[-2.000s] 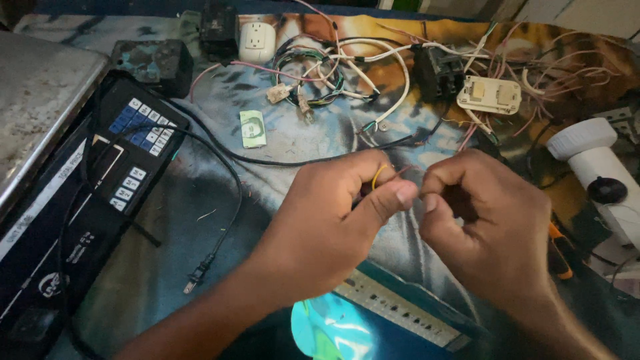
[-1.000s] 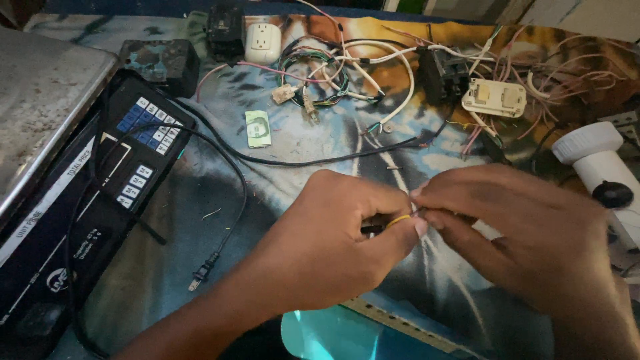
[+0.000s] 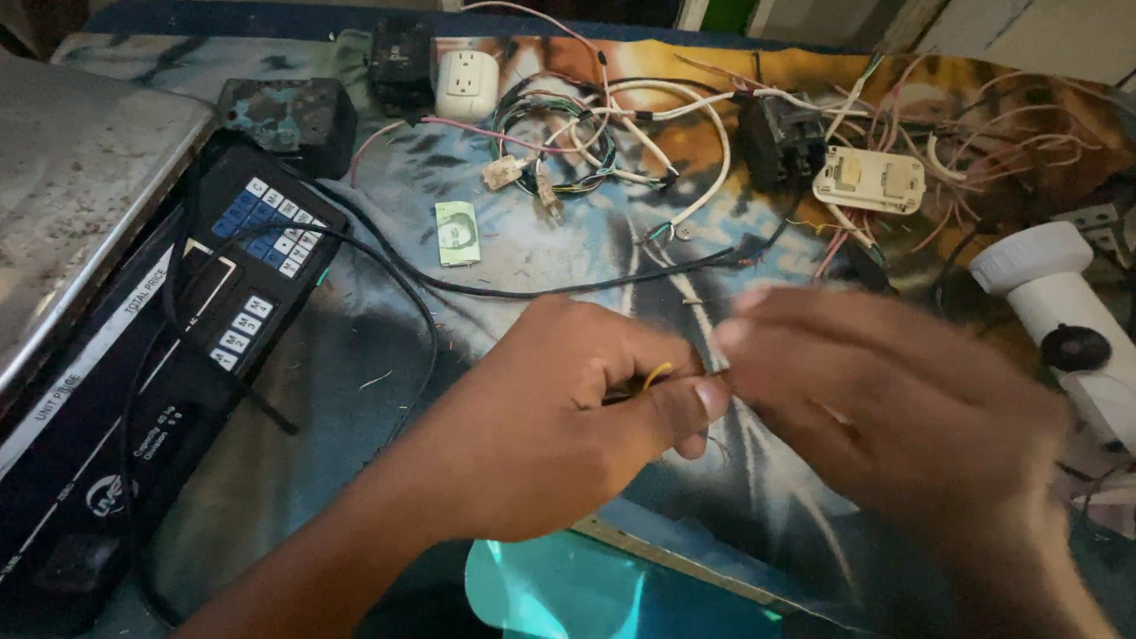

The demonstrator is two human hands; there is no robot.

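My left hand [image 3: 577, 417] pinches thin wires between thumb and forefinger, near the middle of the view. A short loop of yellow wire [image 3: 657, 374] sticks up between its fingers. Blurred and close to the left fingertips, my right hand [image 3: 879, 417] has its fingertips at the wire ends; whether it grips them I cannot tell. Behind both hands a black cable [image 3: 550, 290] crosses the patterned cloth [image 3: 532, 240]. The far ends of the held wires are hidden by the hands.
A price scale [image 3: 177, 355] with a metal pan [image 3: 80, 195] lies at left. Farther back are a white outlet [image 3: 467, 84], coiled wires [image 3: 559, 133], a banknote [image 3: 457, 233], a black block [image 3: 781, 142] and a cream switch plate [image 3: 870, 180]. A white cylindrical device [image 3: 1056, 311] stands at right.
My right hand has gone from a pinch with bent fingers to straighter fingers laid across the wire ends. The left hand keeps its pinch on the wires.
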